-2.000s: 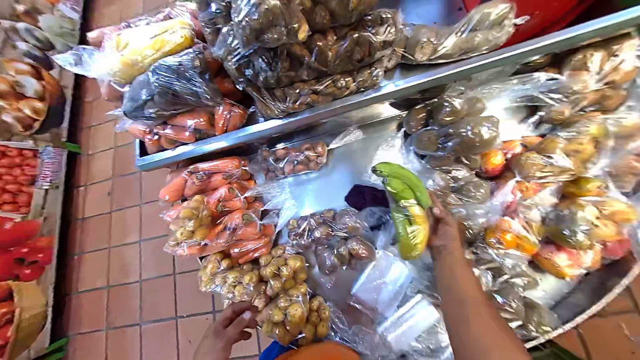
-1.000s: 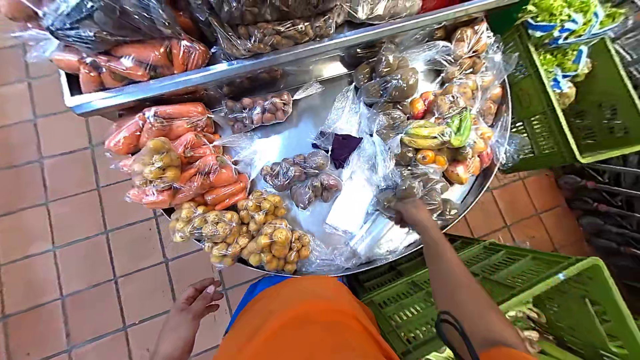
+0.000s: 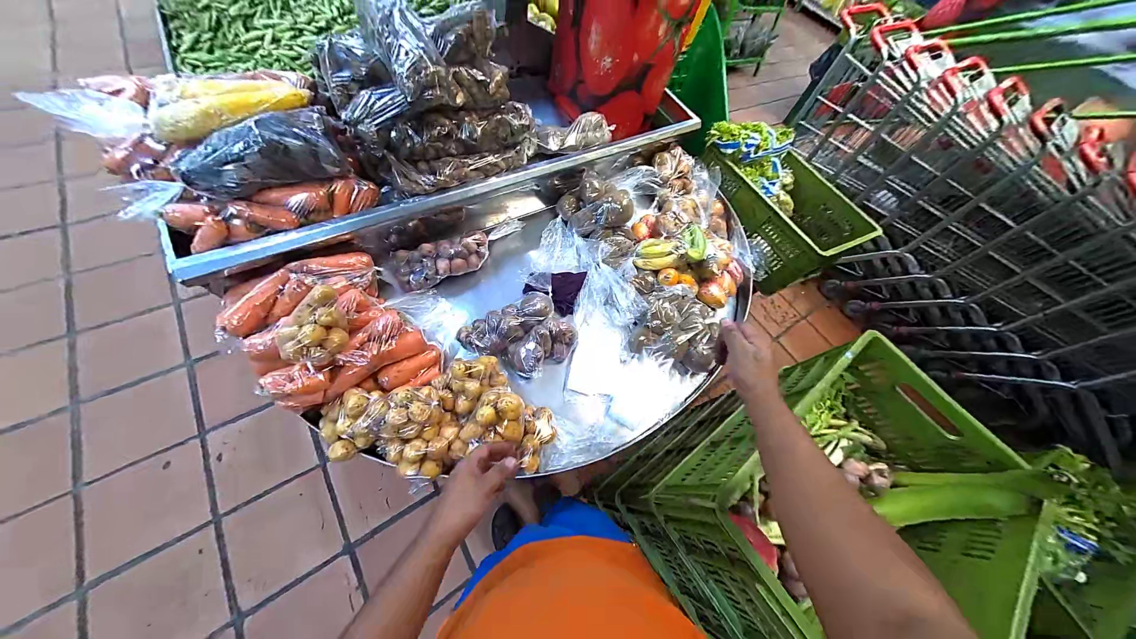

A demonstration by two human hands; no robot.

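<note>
A round metal tray [image 3: 643, 424] carries bagged produce. My right hand [image 3: 750, 355] is at its right rim, beside a bag of dark brown produce [image 3: 676, 324]; whether the fingers grip the rim or bag is unclear. My left hand [image 3: 484, 479] is at the near rim, fingertips by the bags of small yellow potatoes [image 3: 444, 422], fingers loosely curled with nothing visible in them. Bagged carrots [image 3: 390, 355] lie on the left. Green and yellow produce [image 3: 658, 253] rests on bagged orange and red fruit [image 3: 714, 291]. A dark purple item [image 3: 564, 288] and clear plastic bags [image 3: 603, 355] lie in the middle.
Behind the tray is a metal-edged stand [image 3: 426, 198] with bagged carrots, dark roots and yellow produce. Green crates [image 3: 932, 399] of vegetables stand close on my right, a smaller crate [image 3: 799, 244] behind them. Nested shopping carts [image 3: 967, 222] fill the far right. Tiled floor [image 3: 124, 399] lies left.
The green and yellow produce, at my right hand two seconds ago, now lies on the bagged fruit. My right hand has moved to the right rim, my left hand to the potatoes. The view has widened.
</note>
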